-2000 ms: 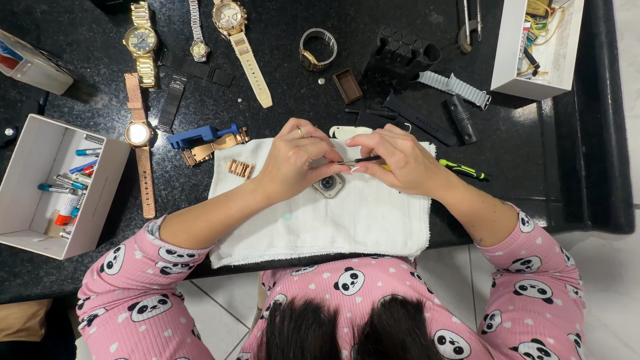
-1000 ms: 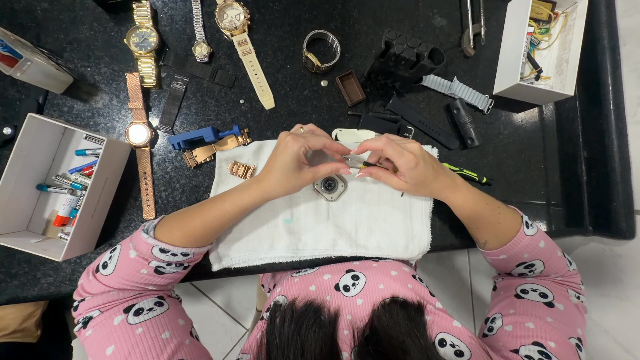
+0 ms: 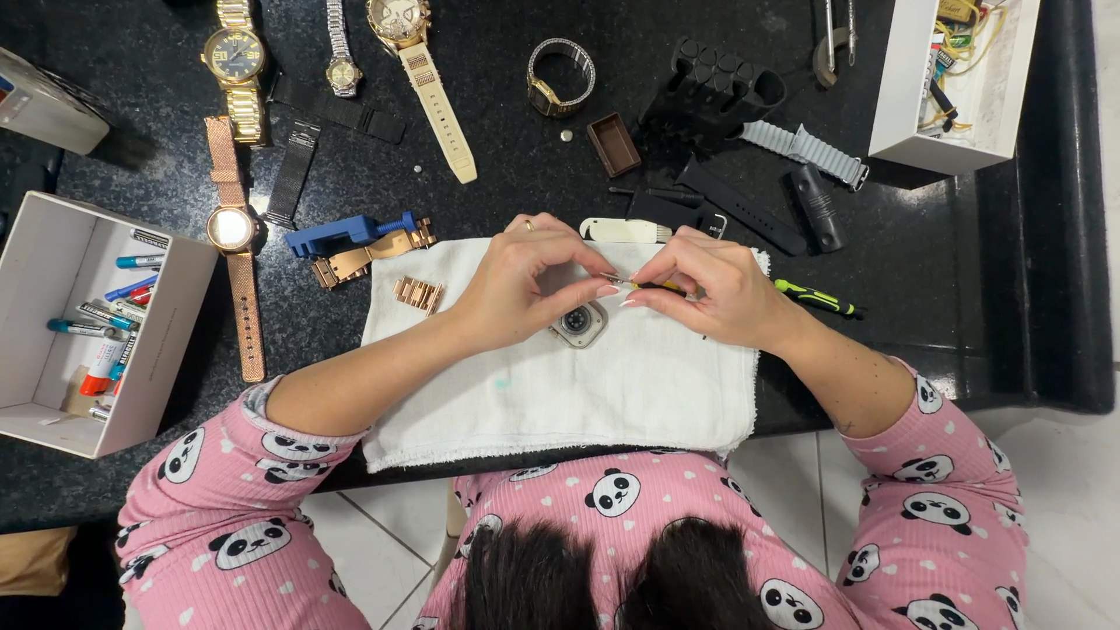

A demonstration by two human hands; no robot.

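Over a white cloth (image 3: 560, 394), my left hand (image 3: 534, 280) pinches a small metal piece between thumb and index finger. My right hand (image 3: 713, 284) grips a slim yellow-and-black tool (image 3: 661, 286), its tip meeting that piece; the exact kind of tool cannot be told. Below the fingertips a smartwatch case (image 3: 579, 325) lies back side up on the cloth, partly covered by my left hand. Several rose-gold bracelet links (image 3: 418, 295) rest at the cloth's left. A white-handled brush (image 3: 626, 230) lies just beyond my hands.
A blue plastic strap holder (image 3: 350, 234) with a rose-gold band stands left, beside a rose-gold watch (image 3: 232, 229). A box of markers (image 3: 166, 350) is at far left, another white box (image 3: 949, 153) at upper right. A green-and-black screwdriver (image 3: 818, 298) lies right of my right hand.
Both hands stay close together above the watch case. The small piece between them has shifted in my fingers, and the tool in my right hand shows more plainly than one second ago.
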